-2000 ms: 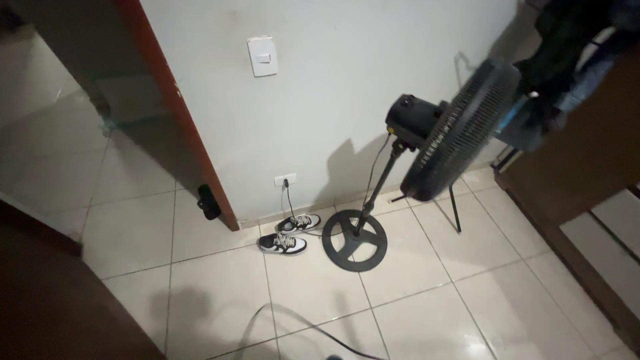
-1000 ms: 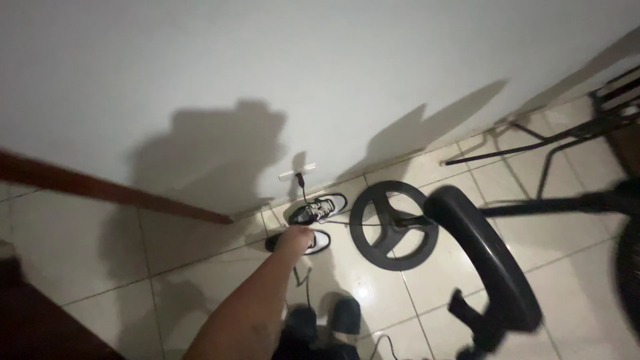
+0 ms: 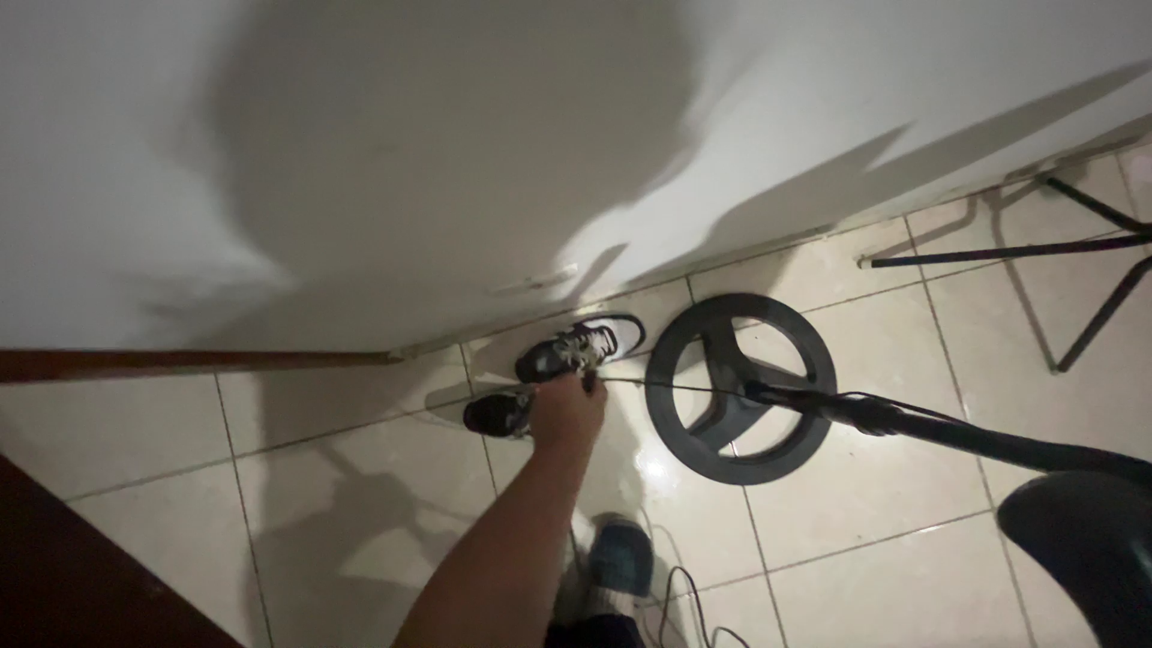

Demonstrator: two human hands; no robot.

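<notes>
My left hand (image 3: pixel 569 405) reaches down over the shoes, its fingers closed on the dark plug (image 3: pixel 589 382) of a power cord. From the plug the cord (image 3: pixel 670 385) runs right, over the round black base (image 3: pixel 664 387) of a pedestal fan, and along its pole (image 3: pixel 972 441). One black and white sneaker (image 3: pixel 621 335) lies just above the hand, near the wall. The other sneaker (image 3: pixel 493 415) is partly hidden behind my fingers. A white wall outlet (image 3: pixel 538 279) sits low on the wall, with nothing visible in it. My right hand is out of frame.
Black metal stand legs (image 3: pixel 999 252) rest on the tiled floor at the right. The dark fan head (image 3: pixel 1080 549) fills the lower right corner. A brown door frame edge (image 3: pixel 198 360) is at the left. Another dark cord (image 3: pixel 688 585) loops beside my foot (image 3: pixel 621 556).
The plug was in the wall outlet one second ago; now it is out and in my left hand. My left arm, unseen two seconds ago, reaches in from below. The view has tipped downward and come closer.
</notes>
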